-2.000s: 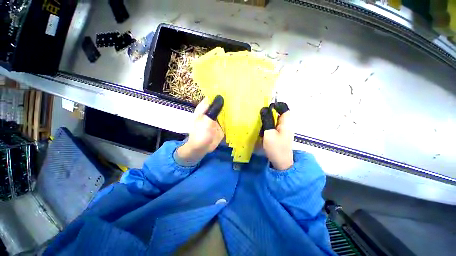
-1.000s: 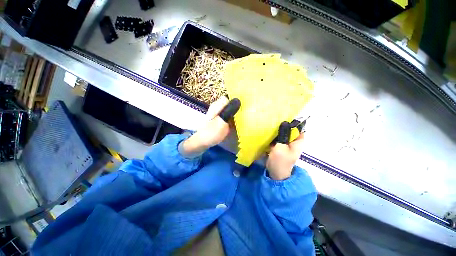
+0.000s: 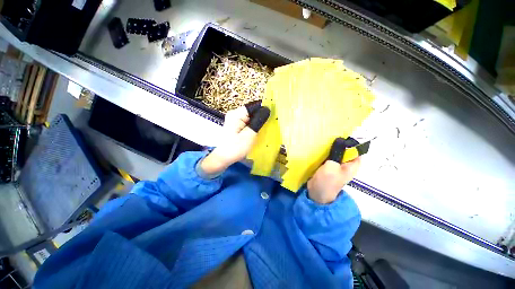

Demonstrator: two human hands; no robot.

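Note:
A fanned stack of yellow insulating sheets (image 3: 316,113) is held between my two hands, above the bench edge and over the right part of the parts bin. My left hand (image 3: 234,138), with black finger cots, grips the stack's left side, where some sheets stand apart from the rest. My right hand (image 3: 334,172), also with black finger cots, grips the right side. A small yellow-handled tool (image 3: 351,154) with a dark end is also in my right hand. The fingers under the sheets are hidden.
The black parts bin (image 3: 189,70) holds loose tan-gold slivers (image 3: 234,82). Black parts (image 3: 141,26) and a holed metal plate (image 3: 176,43) lie at the bench's left. A large black box (image 3: 56,25) stands upper left. Thin scraps lie on the bench (image 3: 440,163) at right.
The sheets have fanned out wider and shifted right, and a left portion has separated from the rest. My right hand has moved right with the tool. The camera view has turned slightly.

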